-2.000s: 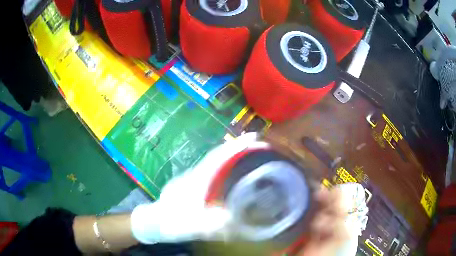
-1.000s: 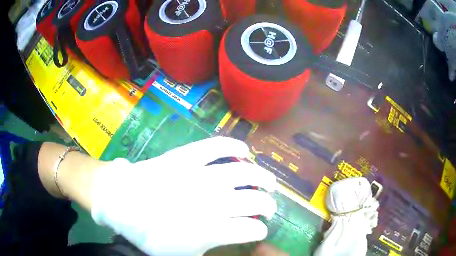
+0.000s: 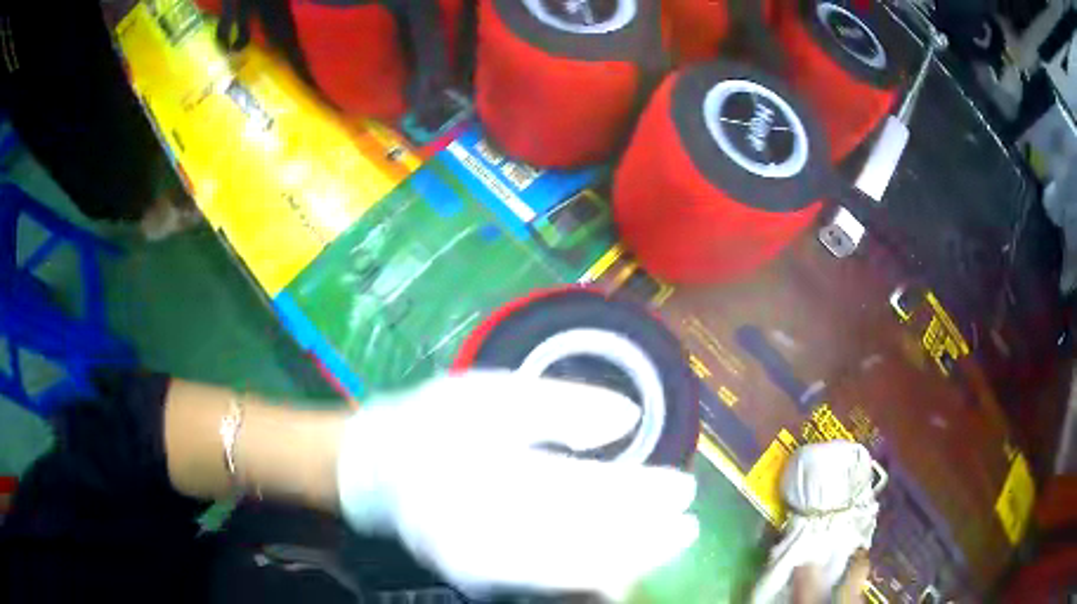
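Note:
A red speaker [image 3: 549,309] with a black end and a silver-white ring faces up near the table's front edge. My left hand [image 3: 520,472], in a white glove, lies over its end and side, fingers across the ring; it is blurred. My right hand [image 3: 833,584] is bare and shows only as fingertips at the bottom edge, at the tail of the off-white tied rag swab [image 3: 827,478]; whether they grip it cannot be told. Another red speaker [image 3: 709,189] stands just beyond.
More red speakers [image 3: 549,100] stand along the back. A white-handled tool [image 3: 880,153] lies at the back right. Printed sheets [image 3: 390,283] cover the table. A blue stool [image 3: 53,307] stands on the green floor at the left.
The held speaker's ringed end now shows beneath my gloved left hand, where the hand covered nearly all of it a second ago. Right fingertips now show at the swab. The view has shifted.

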